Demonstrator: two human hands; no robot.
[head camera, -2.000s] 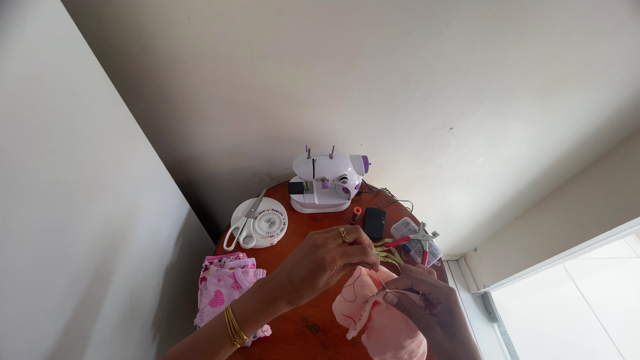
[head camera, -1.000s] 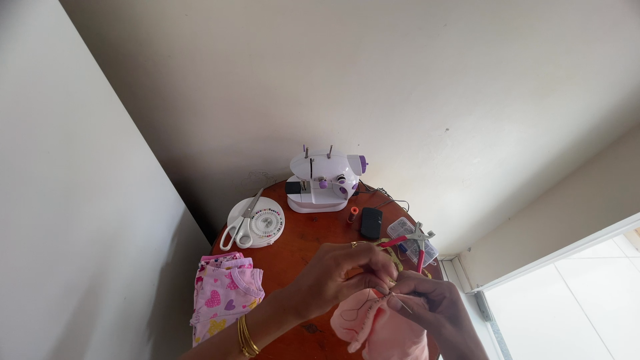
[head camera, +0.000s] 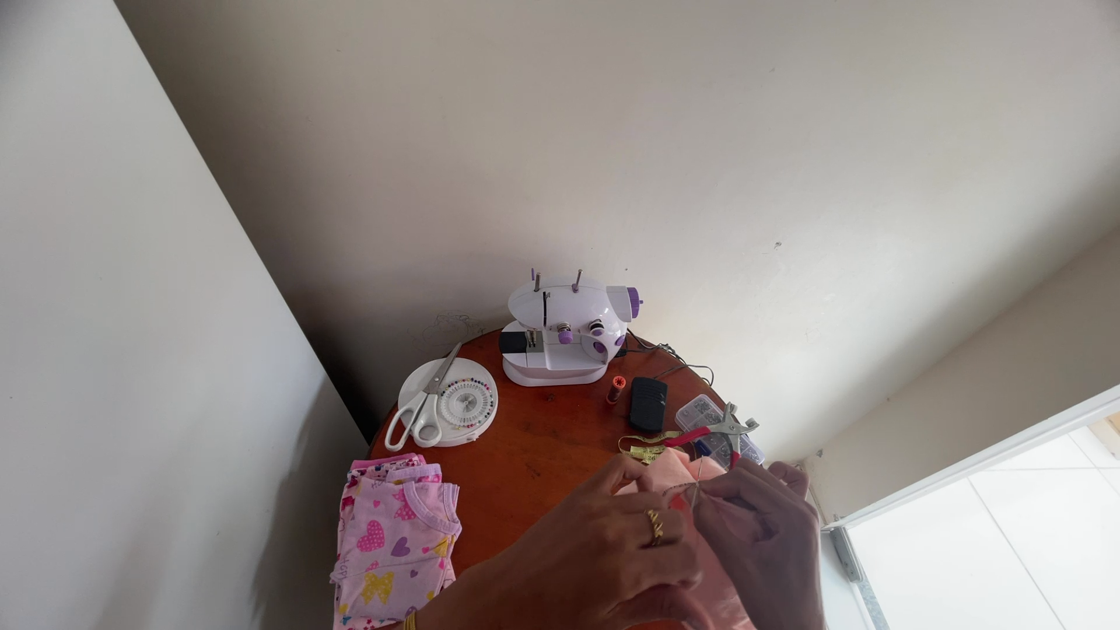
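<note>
My left hand (head camera: 617, 547), with a gold ring and bracelet, grips the edge of a peach fabric piece (head camera: 665, 472) at the lower right of the table. Close beside it, the fingertips of my right hand (head camera: 757, 525) are pinched together at the same edge, on what looks like a thin needle (head camera: 697, 490). A dark line of stitches or thread runs along the fabric edge between the two hands. The rest of the fabric hangs below, partly hidden by my hands.
On the round wooden table (head camera: 525, 464) stand a mini sewing machine (head camera: 569, 332), a thread spool (head camera: 616, 389) and a black foot pedal (head camera: 647, 404). Scissors (head camera: 429, 402) lie on a white plate (head camera: 481, 376) with a pin wheel (head camera: 466, 401). Also there: folded printed clothes (head camera: 394, 542), red-handled pliers (head camera: 722, 429), tape measure (head camera: 646, 453).
My left hand has come lower onto the fabric, and the fabric edge between my hands is now raised and turned. My right hand stays beside it.
</note>
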